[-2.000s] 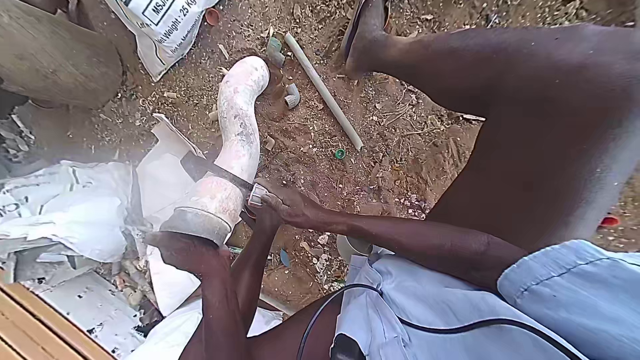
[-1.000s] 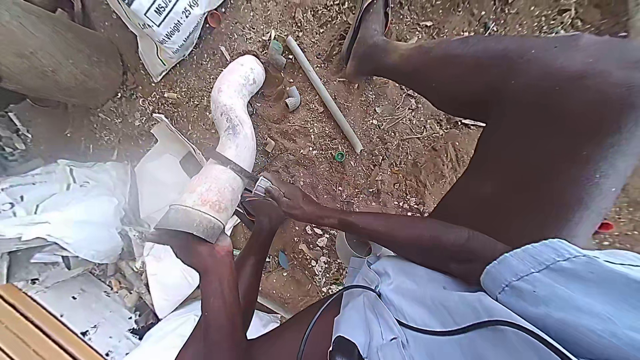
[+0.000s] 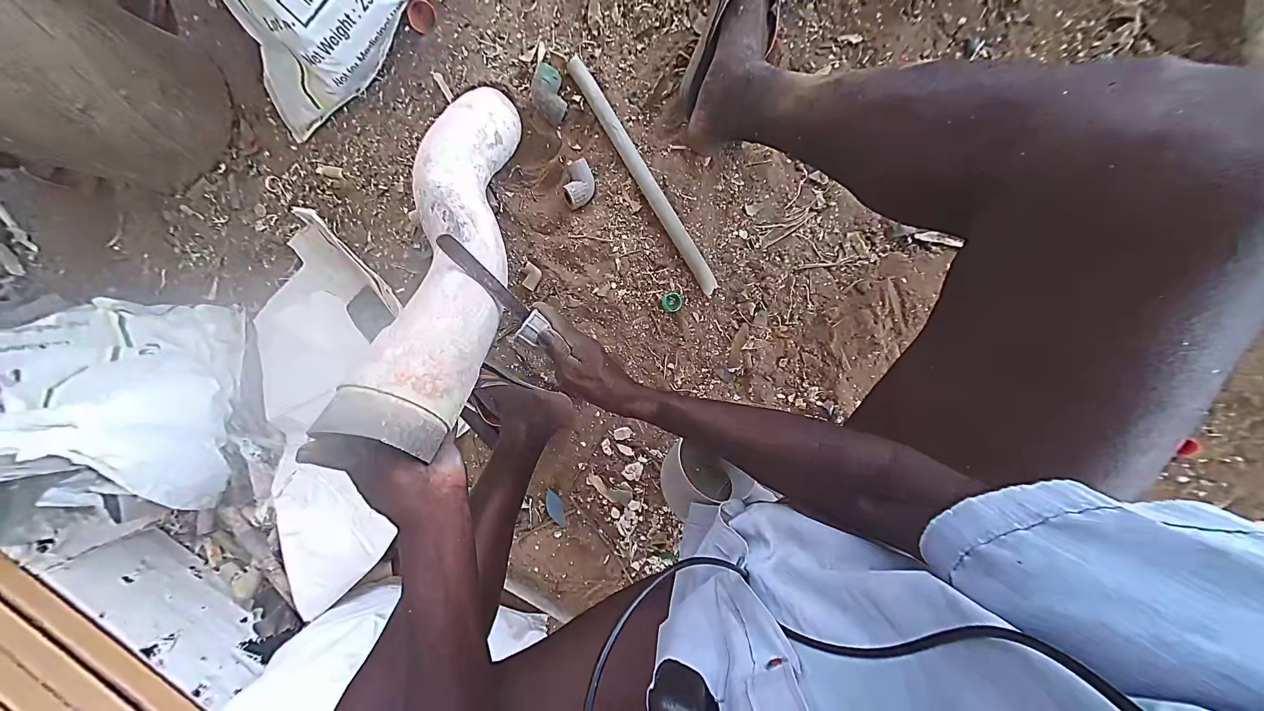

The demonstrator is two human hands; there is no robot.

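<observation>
A white, stained S-shaped pipe lies tilted across the left middle, its far end narrower and its near end ringed by a grey collar. My left hand grips this collar from below; its fingers are partly hidden. In my right hand is a tool with a light handle and a long, dark, flat blade, which lies across the pipe's middle. The blade's exact kind cannot be told.
On the littered soil lie a thin grey pipe, a small elbow fitting, a greenish fitting and a green ring. White sacks are at left, a printed sack at the top. A black cable crosses my clothing.
My right hand and the blade have moved away from the collar, farther up toward the pipe's narrow end. My left hand stays at the collar.
</observation>
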